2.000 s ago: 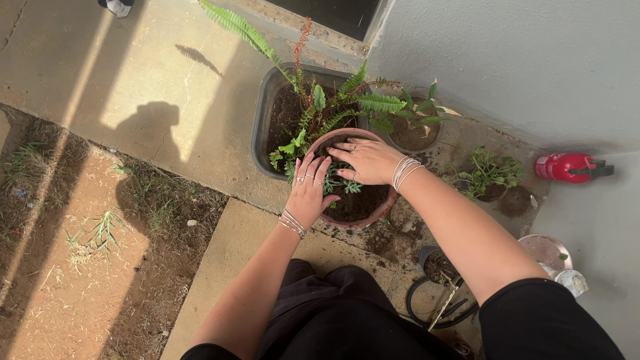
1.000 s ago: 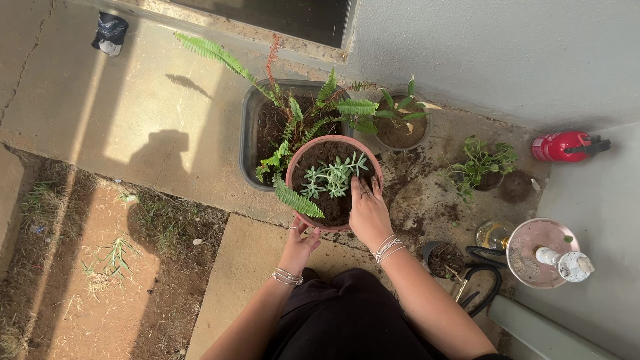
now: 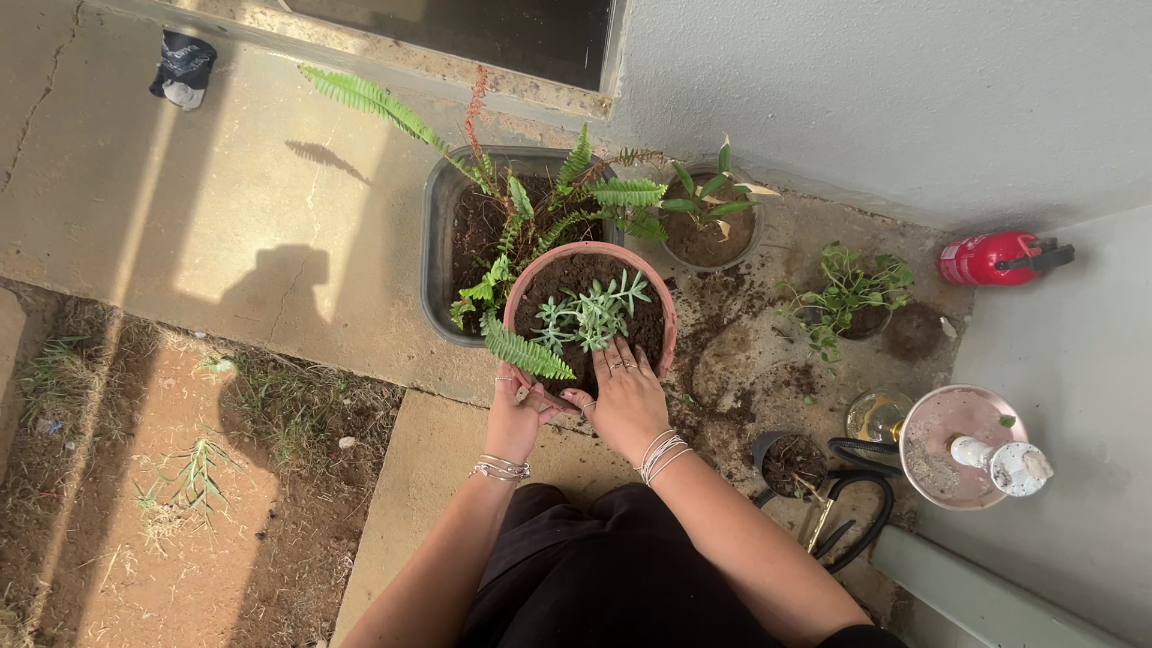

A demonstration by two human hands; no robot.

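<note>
A round terracotta-coloured pot (image 3: 668,310) holds dark soil (image 3: 576,270) and a grey-green succulent (image 3: 598,315) near its middle. My left hand (image 3: 516,418) grips the near left rim of this pot. Across the near right rim lies my right hand (image 3: 628,396), its soiled fingers flat on the soil just below the succulent, its thumb by the rim. Behind and to the left, a grey rectangular planter (image 3: 439,261) holds a fern (image 3: 531,216); one frond (image 3: 526,349) hangs over the pot's left side.
A small potted plant (image 3: 711,202) stands behind right, a leafy potted plant (image 3: 850,292) farther right. Beyond are a red fire extinguisher (image 3: 990,258) by the wall, a hookah with a pink tray (image 3: 958,414) and black hose (image 3: 886,504), and a small dark pot (image 3: 790,463). Spilled soil (image 3: 711,360) marks the floor.
Two seconds ago both hands were over the plant inside the pot. My left hand has moved down to the near rim; my right hand has shifted from the pot's right side to the soil below the succulent.
</note>
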